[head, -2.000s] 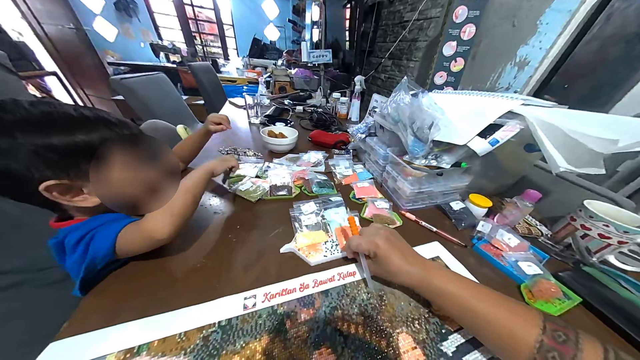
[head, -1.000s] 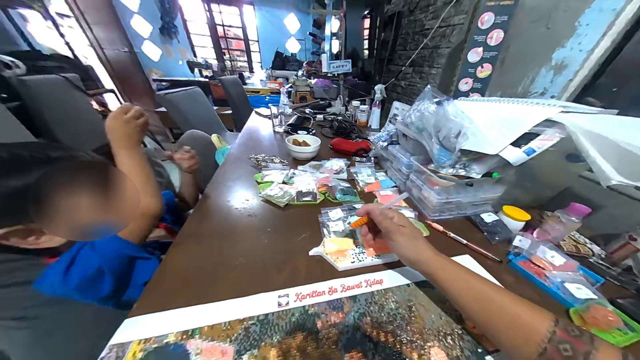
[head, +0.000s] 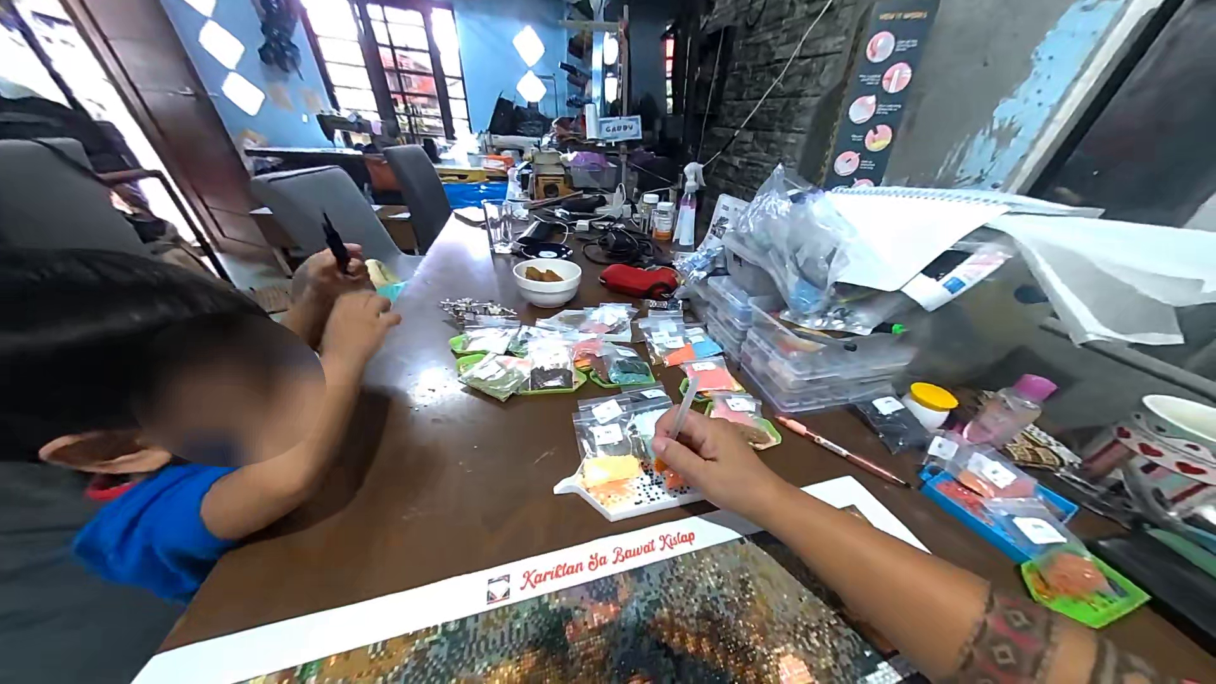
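My right hand (head: 708,461) holds a translucent diamond-painting applicator pen (head: 682,408) over a white bead tray (head: 627,508). Small dark and orange beads lie in the tray, and zip bags (head: 613,437) of yellow and orange beads rest on it. Below the tray spreads a diamond-painting canvas (head: 608,636) with a white border and red lettering, partly covered by my forearm. More bead bags (head: 551,366) lie on green trays beyond. My left hand is not in view.
At the left sits another person (head: 190,408), whose hands hold a dark pointed object (head: 335,242). A white bowl (head: 547,283) and a red pouch (head: 639,279) stand farther back. Clear plastic cases (head: 817,366), a brown pen (head: 841,450) and a blue tray (head: 997,513) are at the right.
My right hand has come down to the tray, and the pen is now upright instead of slanting. The other person's hands have come together around the dark object.
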